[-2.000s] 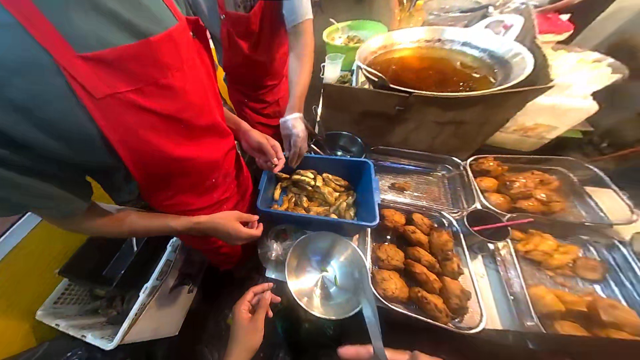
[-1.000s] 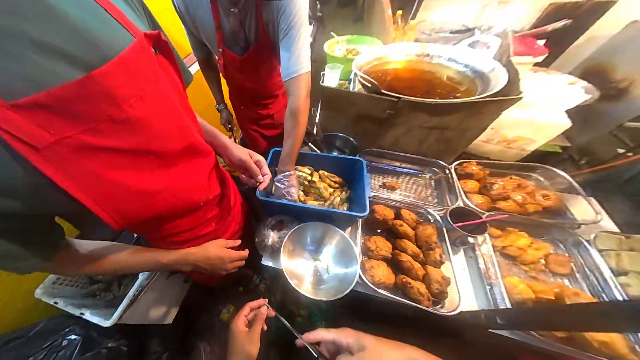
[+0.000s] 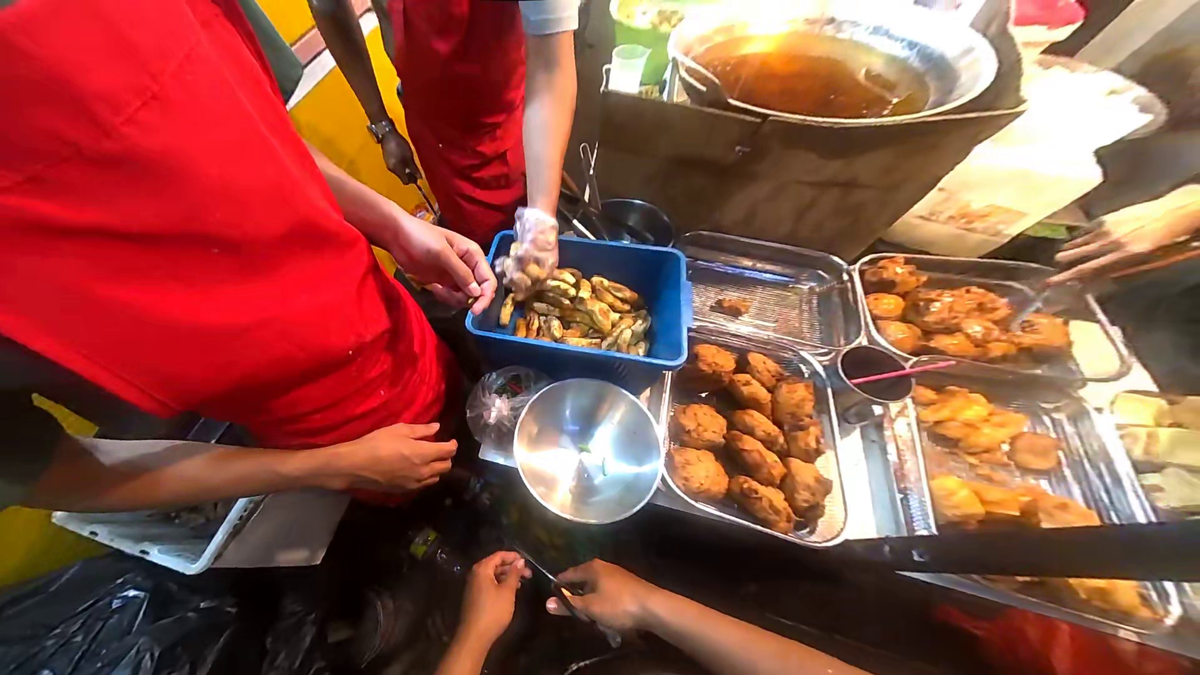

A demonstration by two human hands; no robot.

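My right hand (image 3: pixel 605 595) grips a dark-handled metal tool (image 3: pixel 568 592), perhaps a knife, its thin end pointing up and left. My left hand (image 3: pixel 494 592) is curled beside that thin end; whether its fingers pinch it or anything else, I cannot tell. Just beyond my hands stands a steel bowl (image 3: pixel 588 450) with small green bits inside. Behind the bowl, a blue plastic tub (image 3: pixel 670 319) holds browned, elongated food pieces (image 3: pixel 586 314). A co-worker's hand in a clear plastic glove (image 3: pixel 530 253) holds some of them over the tub's left side.
Co-workers in red aprons (image 3: pixel 187 216) stand at left. Trays of fried food (image 3: pixel 750 436) lie at right, beside a metal cup (image 3: pixel 872 375). A large pan of oil (image 3: pixel 825 75) stands behind a cardboard screen (image 3: pixel 778 169). Another person's hand (image 3: pixel 1134 234) reaches in from the right.
My hands have come closer together around the metal tool. The gloved hand has lifted from deep in the tub with food pieces. Another person's hand has appeared at the right.
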